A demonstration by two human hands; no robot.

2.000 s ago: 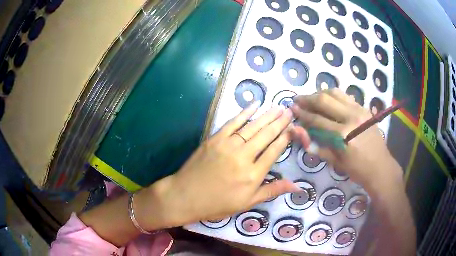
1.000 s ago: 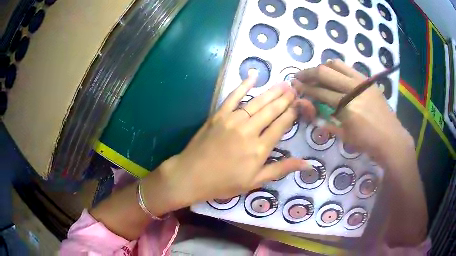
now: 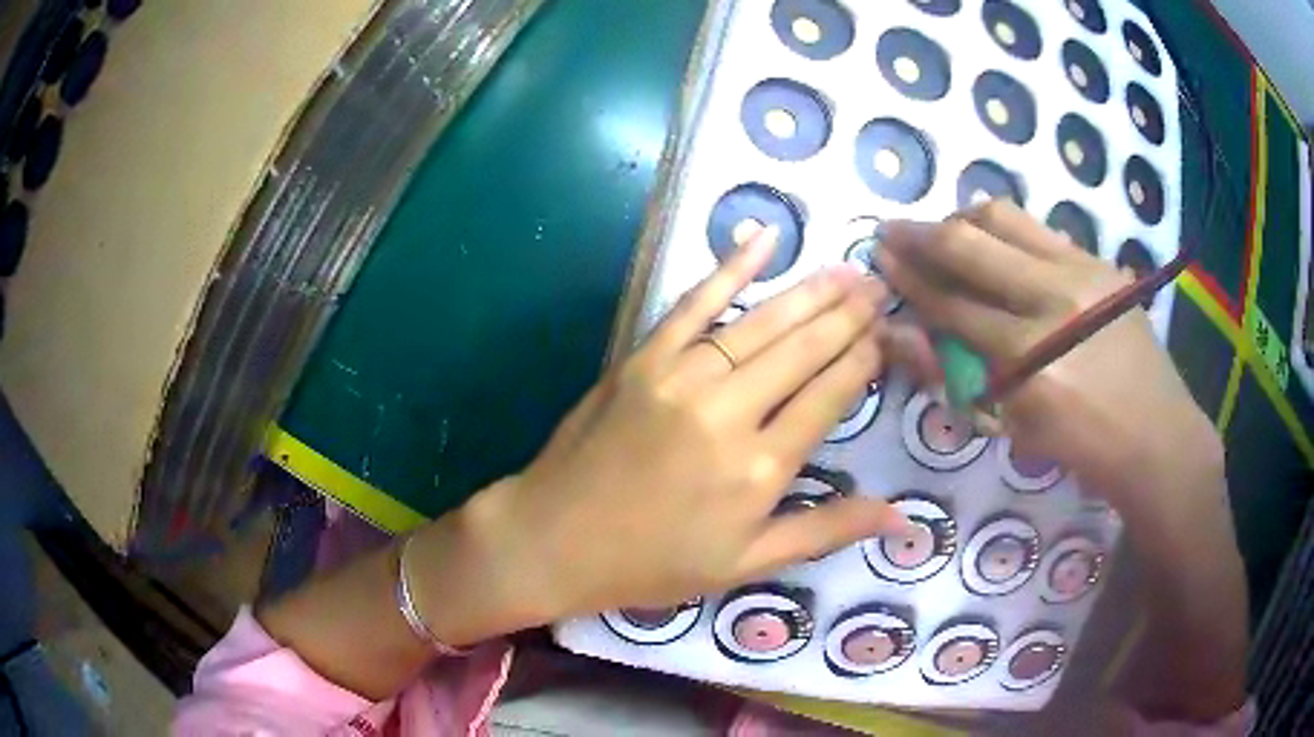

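The white foam tray (image 3: 677, 288) lies in front of me with rows of round pockets. Dark discs with pale centres (image 3: 895, 159) sit in its far part. White-ringed speaker units with pinkish centres (image 3: 762, 625) sit in its near part. My left hand (image 3: 692, 432) lies flat over the tray, fingers spread, its fingertips beside a white-ringed unit (image 3: 865, 254) mostly hidden by both hands. My right hand (image 3: 1030, 324) is closed around a green pen-like tool (image 3: 963, 372) with a reddish cord (image 3: 1095, 320). The tool's tip is hidden.
Stacked clear trays (image 3: 310, 245) with shiny edges stand at the left, beside brown cardboard (image 3: 159, 187) bearing black discs (image 3: 43, 151). A green mat (image 3: 476, 274) lies between stack and foam tray. Yellow and red tape lines (image 3: 1251, 216) run at the right.
The whole view has shifted a little, moving the tray and hands in the picture. Both hands keep nearly the same place over the tray; the tool and cord have tilted slightly.
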